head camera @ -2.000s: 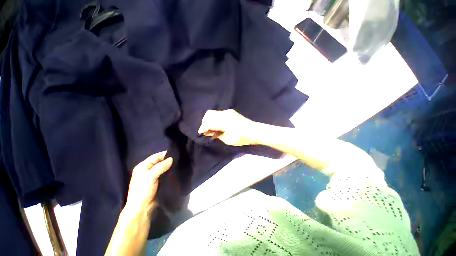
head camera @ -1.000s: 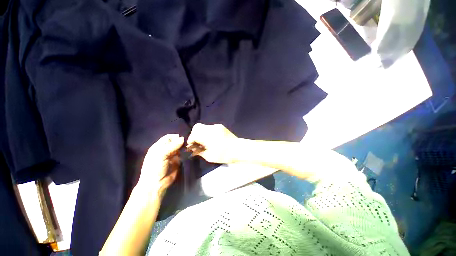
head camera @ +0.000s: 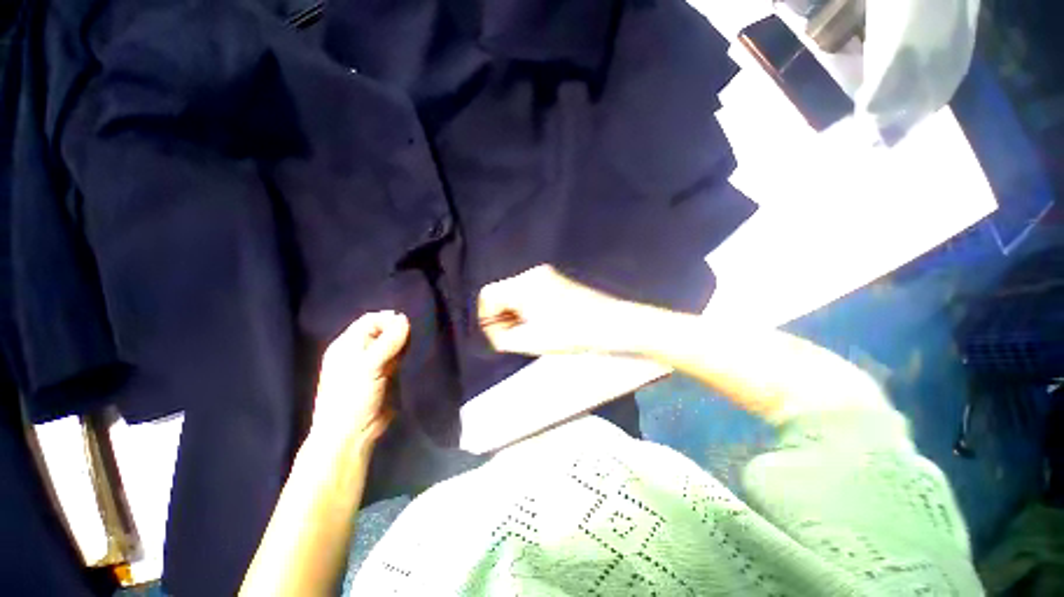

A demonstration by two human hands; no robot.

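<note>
A dark navy jacket (head camera: 350, 198) lies spread over the table, with its front edge running down the middle between my hands. My left hand (head camera: 364, 350) is closed with thumb against fingers on the cloth left of that edge, near the hem. My right hand (head camera: 525, 313) is curled over the cloth on the right side, a little apart from the left hand. A tiny reddish-brown thing (head camera: 502, 318) shows at its fingers; whether it is a tool is too small to tell.
A dark phone (head camera: 797, 72) lies on the white tabletop (head camera: 869, 192) at the upper right, beside a translucent bag (head camera: 922, 58). The table's edge runs diagonally below my right forearm. A narrow brownish strip (head camera: 107, 496) shows at the lower left. Blue floor lies at the right.
Over the last second my hands, which were together at the front edge, have parted, the right one moving right and slightly up. Earlier, they came together from apart, and the jacket front shifted.
</note>
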